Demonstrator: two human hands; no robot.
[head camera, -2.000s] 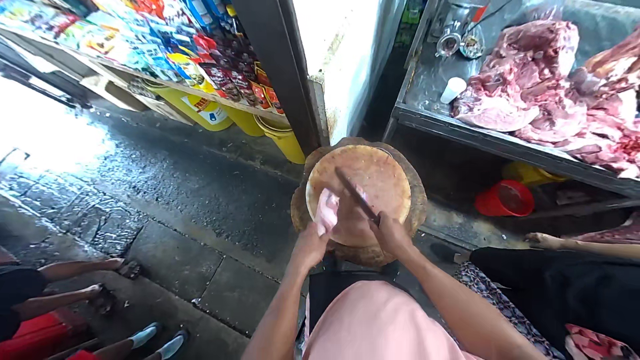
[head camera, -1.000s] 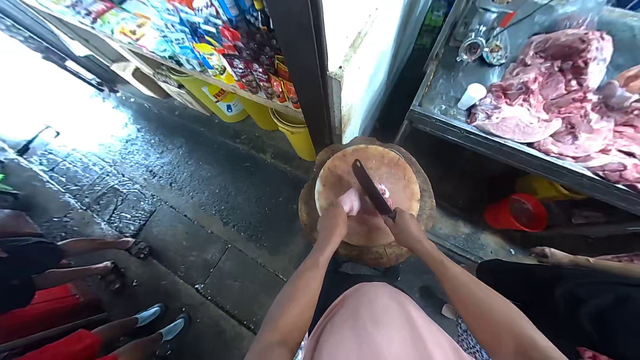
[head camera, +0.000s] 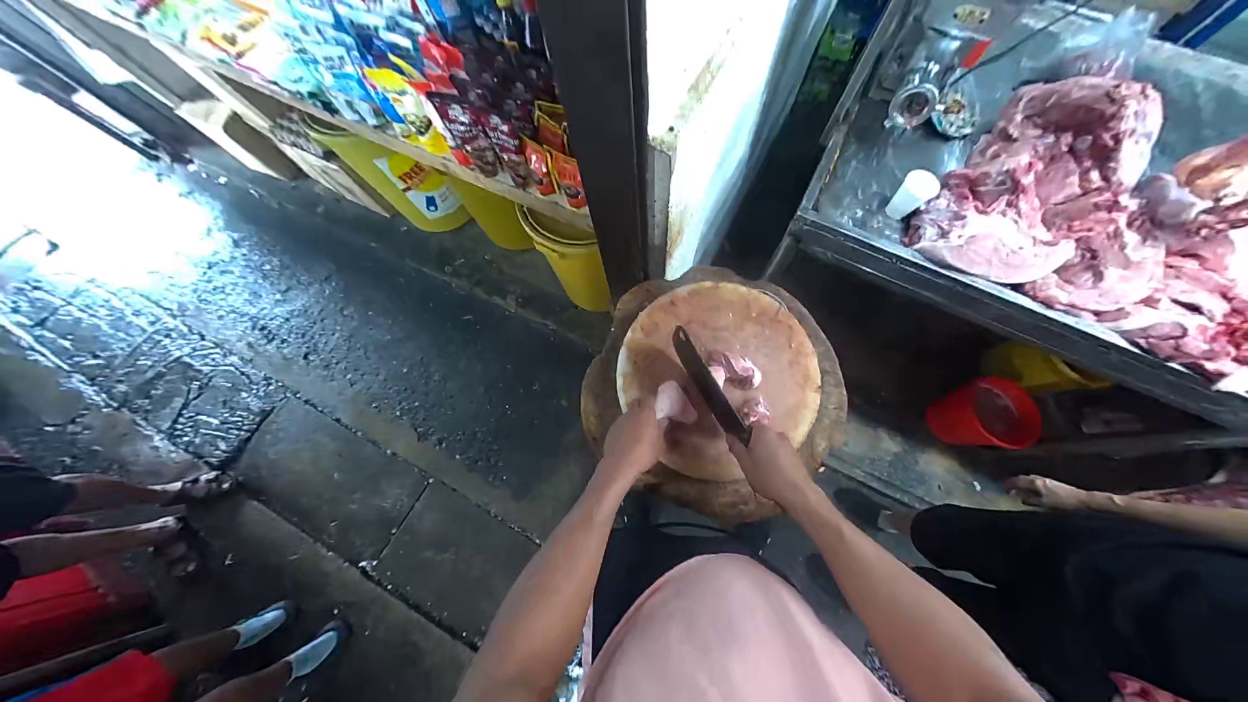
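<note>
A round wooden chopping block (head camera: 780, 336) stands in front of me. My left hand (head camera: 634, 439) grips a pale piece of raw meat (head camera: 675, 403) on the left part of its top. In my right hand (head camera: 770, 462) is the handle of a dark-bladed cleaver or large knife (head camera: 706, 380), its blade slanting up and left over the block, just right of the held meat. Small cut pieces of meat (head camera: 739, 371) lie to the right of the blade, with another bit (head camera: 755, 409) near my right hand. The fingertips of my left hand are partly hidden.
Large cuts of raw meat (head camera: 1053, 195), a white cup (head camera: 913, 193) and a metal meat grinder (head camera: 916, 102) are on a metal table at right. Below is a red bucket (head camera: 985, 411). Yellow buckets (head camera: 570, 263) stand under shelved packets. Other people are at lower left and right.
More cut pieces show right of the blade than two seconds ago. The blade has shifted over the block, and the meat in my left hand looks shorter. The view has moved somewhat.
</note>
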